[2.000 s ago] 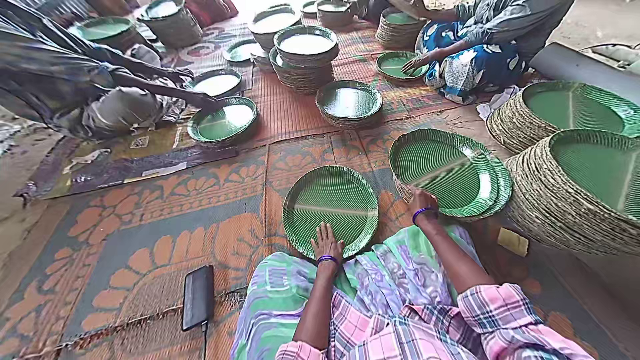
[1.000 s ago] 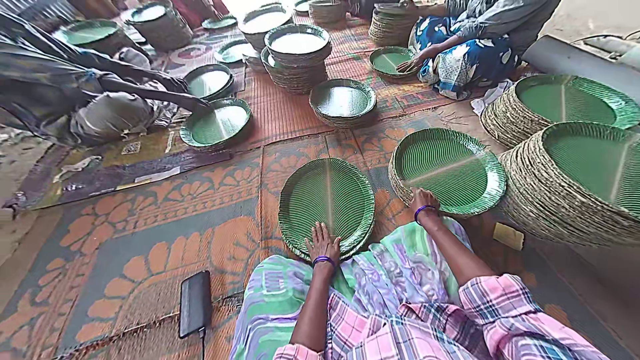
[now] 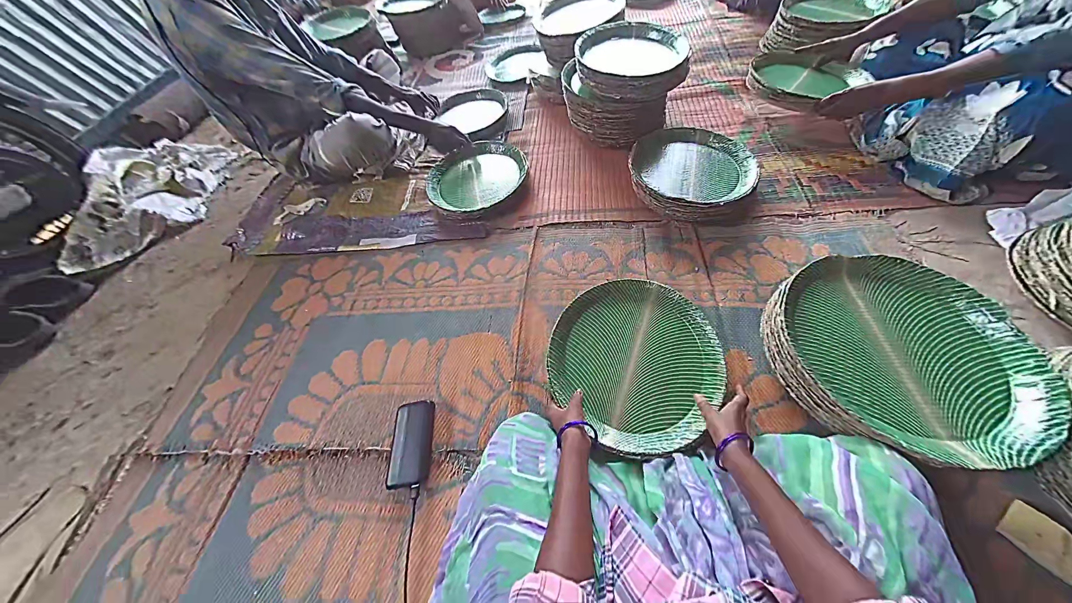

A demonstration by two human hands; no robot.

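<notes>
A round green leaf-patterned plate [image 3: 638,364] lies in front of my lap, close to my knees. My left hand [image 3: 573,419] grips its lower left rim, with the fingers partly hidden under the edge. At its lower right rim, my right hand [image 3: 725,420] has the thumb on top and the other fingers outside the edge. Whether more plates lie beneath this one cannot be told. To the right stands a stack of similar green plates [image 3: 900,360] with rough brown edges, apart from my right hand.
A black power bank [image 3: 411,444] with a cable lies on the patterned mat [image 3: 335,276] at left. Ahead are a plate stack [image 3: 693,172] and taller stacks [image 3: 628,84]. One person's hands [image 3: 448,138] are at plates ahead left; another's [image 3: 846,100] hold plates ahead right.
My right hand has left the right-hand stack and is now at the near plate's right rim. My left hand has moved from the plate's face to its left rim. The view has shifted left.
</notes>
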